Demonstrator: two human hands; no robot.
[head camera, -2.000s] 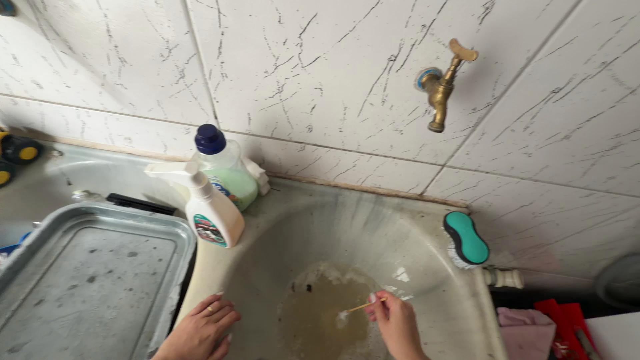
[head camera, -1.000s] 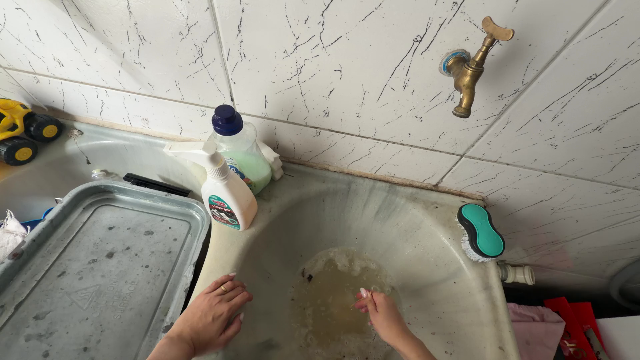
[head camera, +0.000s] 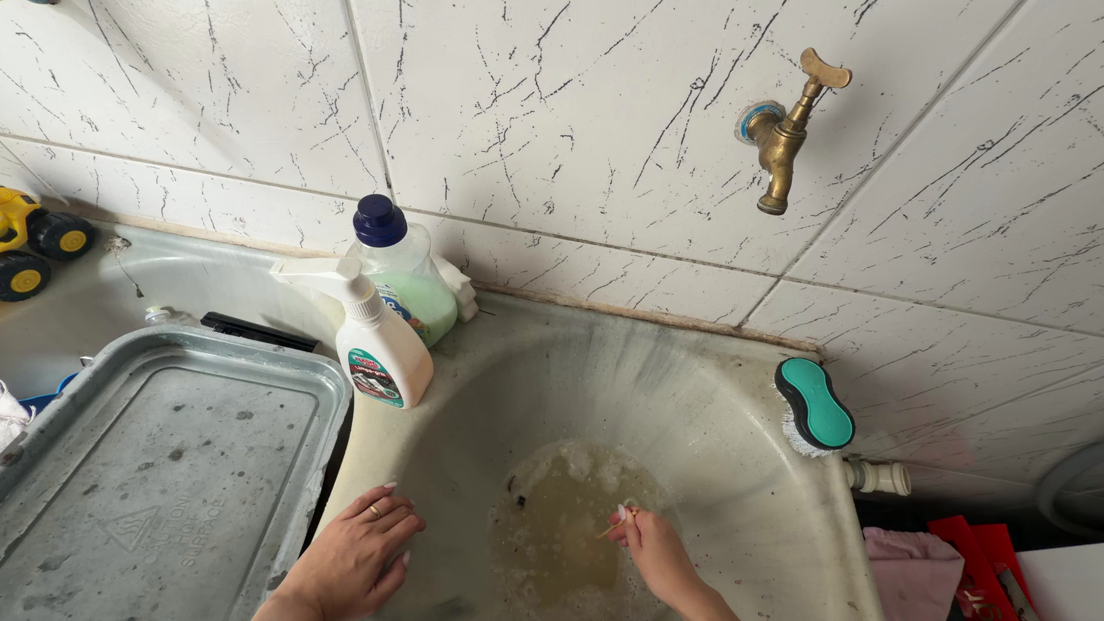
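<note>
My right hand (head camera: 649, 548) pinches a thin, light-coloured stick (head camera: 614, 526) between thumb and fingers, over murky, foamy water (head camera: 565, 552) at the bottom of a stained sink basin (head camera: 733, 414). Small dark bits float on the water's left side. My left hand (head camera: 358, 548) lies on the basin's left rim, fingers a little spread, holding nothing. Beyond it on the rim stand a white spray bottle (head camera: 388, 345) and a clear bottle of green liquid (head camera: 423, 293) with a dark blue cap.
A metal tray lid (head camera: 198, 448) with raised writing covers part of the left basin. A scrub brush (head camera: 815, 405) with a teal top sits on the right rim. A brass tap (head camera: 780, 147) juts from the tiled wall. A yellow toy truck (head camera: 26, 241) stands far left; pink cloth (head camera: 910, 569) lies lower right.
The stick, seen in my right hand two seconds ago, shows at a different slant now. My left hand remains at the left rim. The view has shifted a little.
</note>
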